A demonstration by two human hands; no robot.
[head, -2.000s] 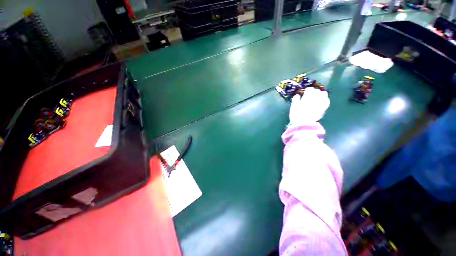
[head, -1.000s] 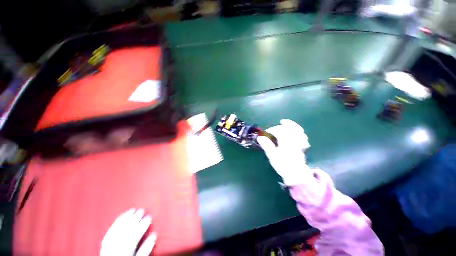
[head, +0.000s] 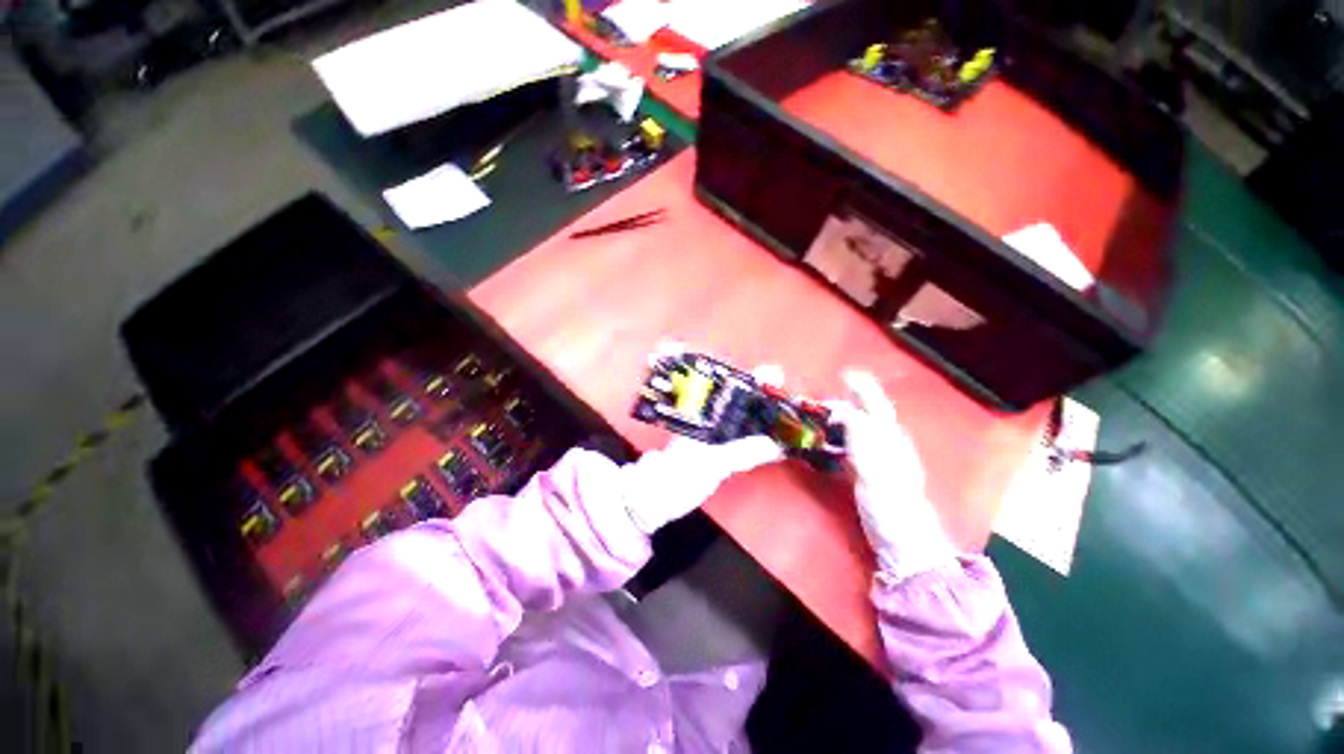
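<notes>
A circuit board (head: pixel 722 405) is held above the red bench mat (head: pixel 796 309), its component side with yellow, black and red parts facing up. My left hand (head: pixel 705 471), in a white glove, grips the board's near edge. My right hand (head: pixel 887 469), also gloved white, holds the board's right end. The parts of the fingers beneath the board are hidden.
A black high-walled bin (head: pixel 943 332), red-lined, holds a board at its back. A low tray (head: pixel 317 552) with several boards is at the lower left. Tweezers (head: pixel 621 224) lie on the mat. Another board (head: pixel 607 156) is behind. Side cutters (head: pixel 1088 454) lie on a white sheet (head: pixel 1044 516).
The view has swung left. My right hand has brought the board from the green bench to over the red mat, and my left hand has taken hold of it too.
</notes>
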